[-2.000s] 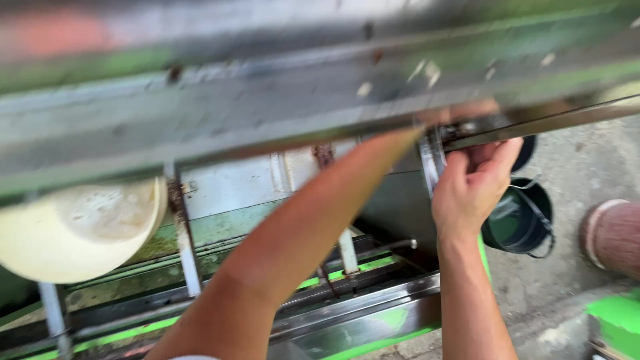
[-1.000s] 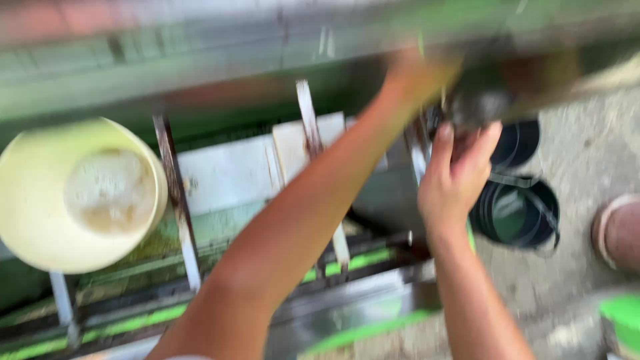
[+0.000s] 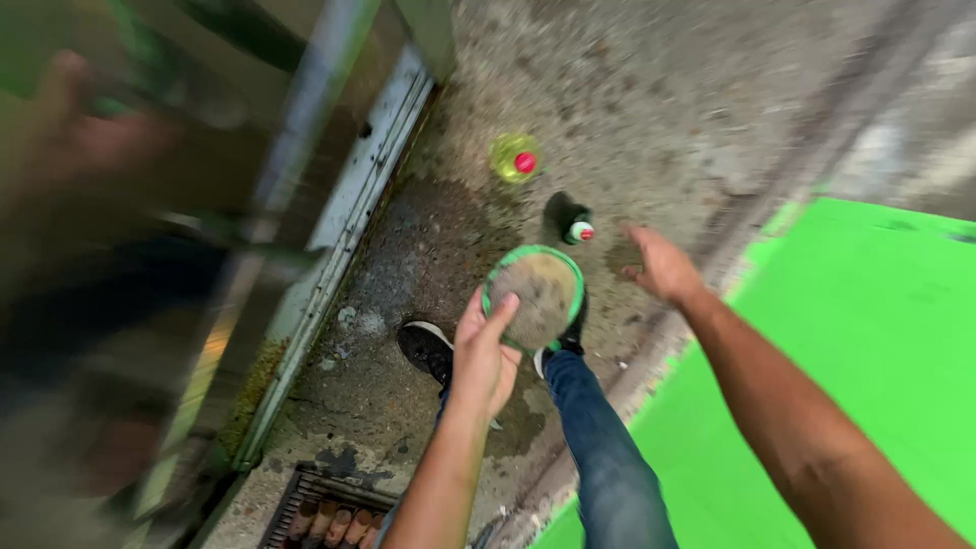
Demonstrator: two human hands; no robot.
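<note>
My left hand (image 3: 488, 351) grips the lower left edge of a round mesh strainer (image 3: 537, 301) with a green rim, thumb on top of it. My right hand (image 3: 662, 265) is empty, fingers apart, to the right of the strainer over the concrete floor. Just beyond the strainer stands a dark green bottle (image 3: 572, 219) with a white and red cap. Farther off is a clear bottle (image 3: 515, 158) of yellow liquid with a red cap. Any handle on the strainer is hidden.
A reflective metal cabinet (image 3: 343, 198) runs along the left. At the bottom left is a floor grate (image 3: 293, 503) with reddish cylinders (image 3: 339, 526). A bright green surface (image 3: 808, 366) lies at right. My shoes (image 3: 427, 351) stand on wet concrete (image 3: 442, 259).
Both hands have left the metal unit where they were working. The strainer is now in my left hand, and my right hand is apart from it. The view has swung to the floor.
</note>
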